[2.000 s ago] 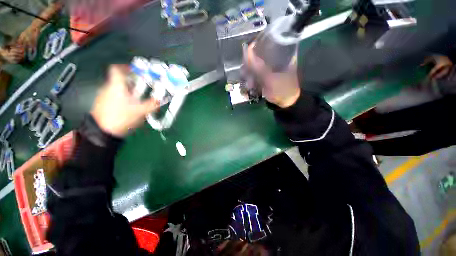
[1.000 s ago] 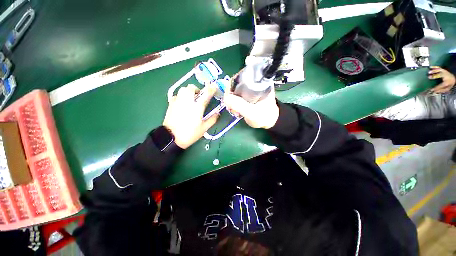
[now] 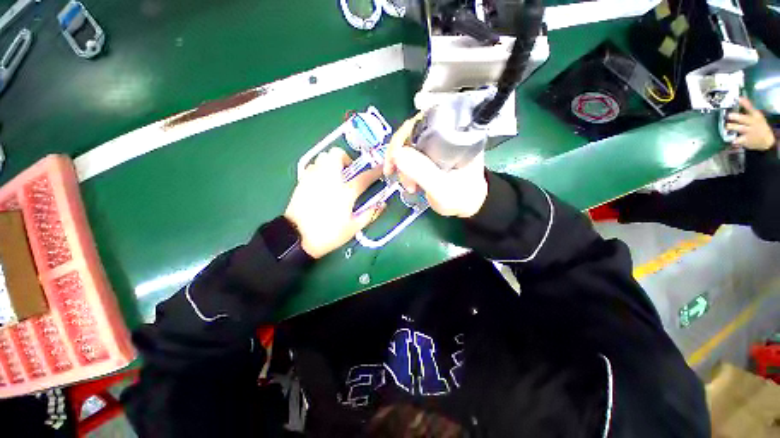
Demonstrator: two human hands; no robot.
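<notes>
My left hand [image 3: 327,205] holds several loop-shaped units [image 3: 395,229] with blue ends [image 3: 368,128] over the green bench, their loops fanned apart. My right hand [image 3: 445,182] is closed around the grey-silver electric screwdriver [image 3: 449,137], with its black cord [image 3: 513,73] running up from the rear. The screwdriver's front end is at the units beside my left fingers; its bit is hidden by my hand. The white screw feeder [image 3: 462,68] stands just behind the screwdriver, partly covered by it.
A salmon-red parts tray [image 3: 73,295] with a brown cardboard box [image 3: 21,265] is at the left. A black fan [image 3: 594,107] and a second feeder [image 3: 723,64] stand right. Another person's hand [image 3: 753,127] is by that feeder. Loose units [image 3: 83,32] lie on the far green surface.
From two seconds to one second ago, both hands came together, joining units and screwdriver. Since then, they have shifted only slightly. The other person's hand has moved up to the second feeder.
</notes>
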